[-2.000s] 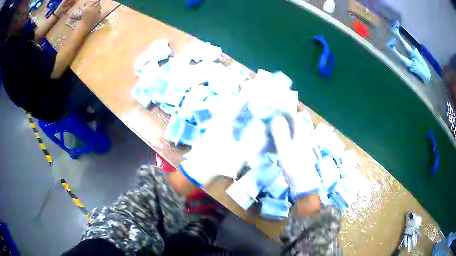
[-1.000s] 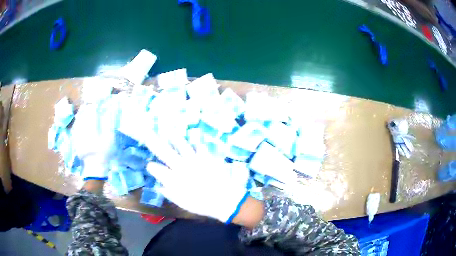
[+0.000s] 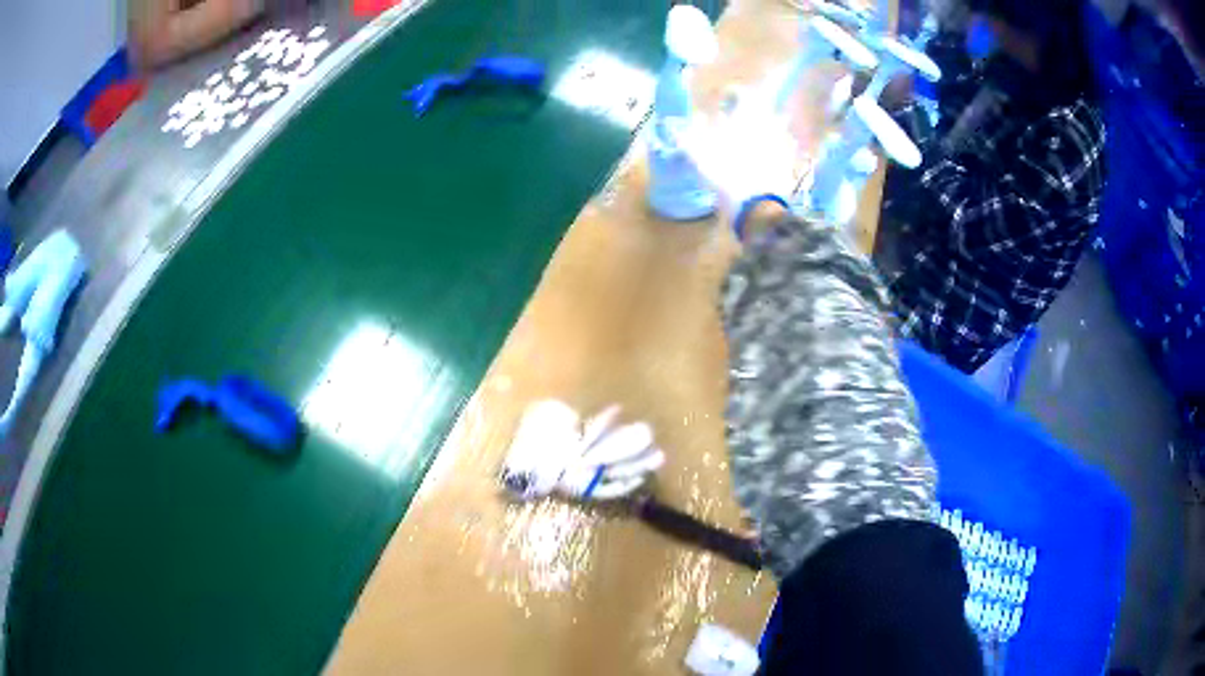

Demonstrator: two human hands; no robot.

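My right hand (image 3: 756, 156), in a white glove with a blue cuff edge, reaches to the far end of the bench (image 3: 621, 317) among light-blue leg pieces. The glove is washed out by glare, so its fingers and any hold cannot be made out. One leg piece (image 3: 678, 174) stands foot up just left of the hand. Several more leg pieces (image 3: 846, 165) lie to its right, with pale feet showing. A hammer (image 3: 700, 531) with a white glove around its head lies nearer me, left of my sleeve. My left hand is out of the picture.
The green belt (image 3: 278, 277) at left carries dark-blue parts (image 3: 251, 412). A white bottle-like object (image 3: 723, 650) lies at the front edge. A blue bin (image 3: 1057, 475) with small pale parts sits right of my arm. A person in checked clothing (image 3: 991, 225) is beyond it.
The view has swung right, away from the heap of inserts. My right hand has left the heap and reached to the leg pieces; my left hand has gone out of view.
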